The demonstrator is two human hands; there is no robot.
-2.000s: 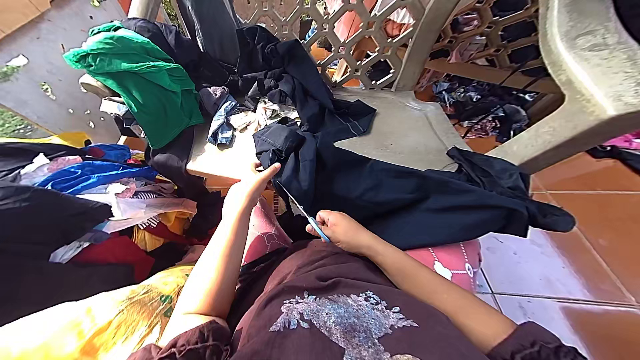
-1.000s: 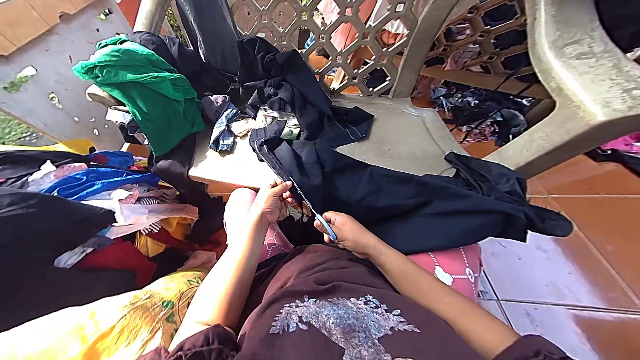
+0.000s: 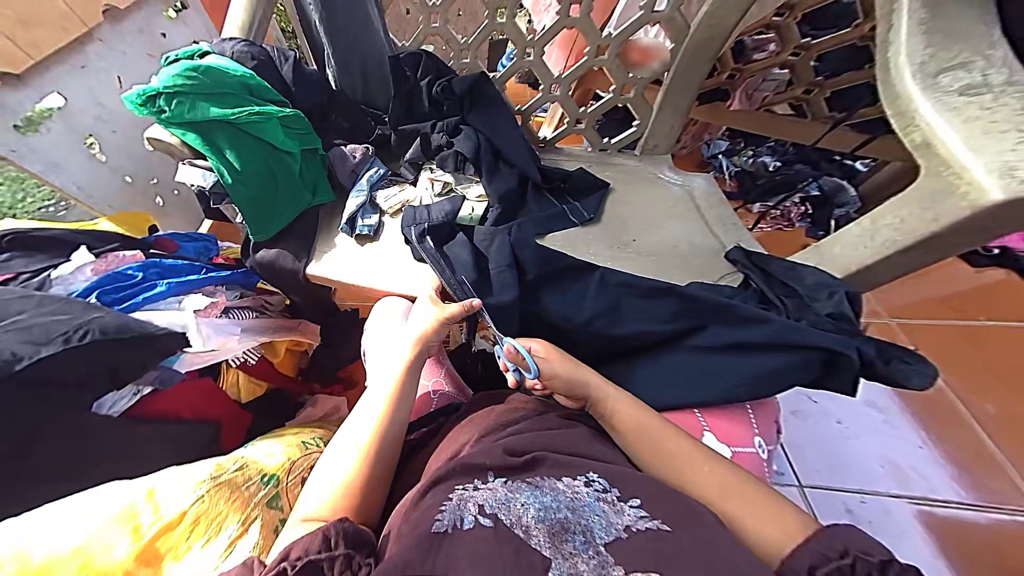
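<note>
My right hand [image 3: 560, 374] holds a pair of scissors [image 3: 518, 360] by its blue handles, with the blades pointing up and left along the edge of a dark navy garment [image 3: 640, 328]. My left hand [image 3: 436, 324] grips the garment's edge strip between thumb and fingers, just left of the blades. The garment lies over the seat of a plastic chair [image 3: 640, 232] and across my lap, its far end hanging to the right. Whether the blades are cutting cloth cannot be told.
Black clothes [image 3: 472, 112], a green cloth [image 3: 240, 128] and small scraps [image 3: 432, 188] lie on the chair. A heap of mixed cloth [image 3: 176, 280] and a yellow sack [image 3: 200, 496] are at the left. More cloth pieces [image 3: 792, 184] lie behind the chair, near its armrest [image 3: 952, 104].
The scissors and both hands have stayed close to the garment's edge. My left hand has shifted slightly down and right, and the edge strip now stretches up and left from it.
</note>
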